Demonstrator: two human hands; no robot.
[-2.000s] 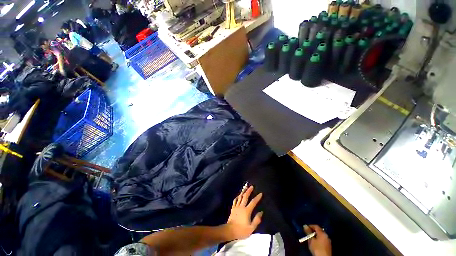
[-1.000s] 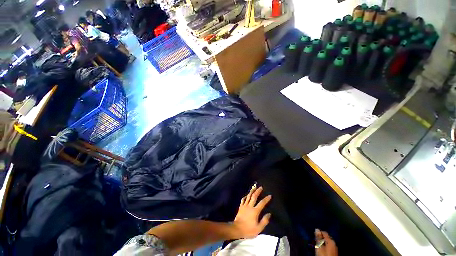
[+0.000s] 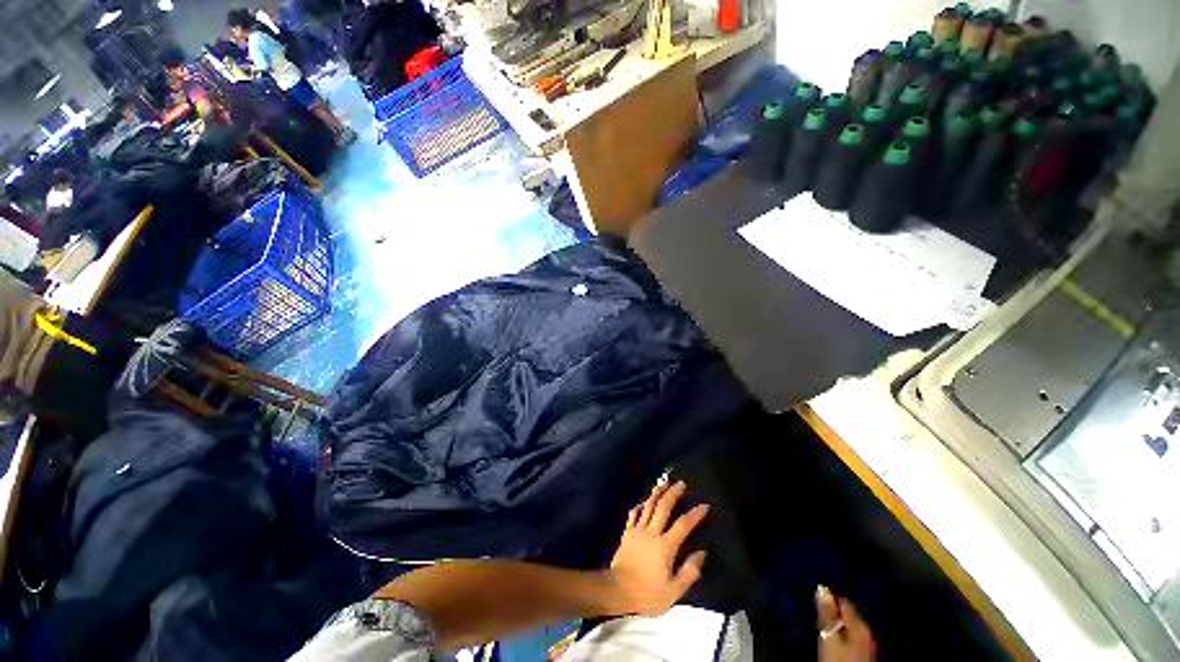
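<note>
A large dark navy garment [image 3: 505, 401] with shiny, wrinkled lining lies spread in front of me, a thin white line along its lower left edge. My left hand [image 3: 657, 550] lies on its dark matte part, fingers spread and palm down. A small whitish thing shows at the left fingertips; I cannot tell if it is held. My right hand [image 3: 844, 629] is at the bottom edge, partly cut off, its fingers round a small white stick [image 3: 830, 632], mostly hidden. Dark fabric lies between the hands.
The white machine table [image 3: 893, 453] with a wooden edge runs along the right, beside the metal machine bed [image 3: 1035, 375]. A paper sheet [image 3: 867, 265] and dark thread cones [image 3: 893, 188] stand on a dark board. Blue crates [image 3: 265, 278], a dark garment pile [image 3: 168, 517] and people [image 3: 272, 58] are at left.
The view has shifted, so the scene sits further right and the machine bed is more cut off. My right hand is lower in view and its white stick shows less. My left hand stays on the cloth.
</note>
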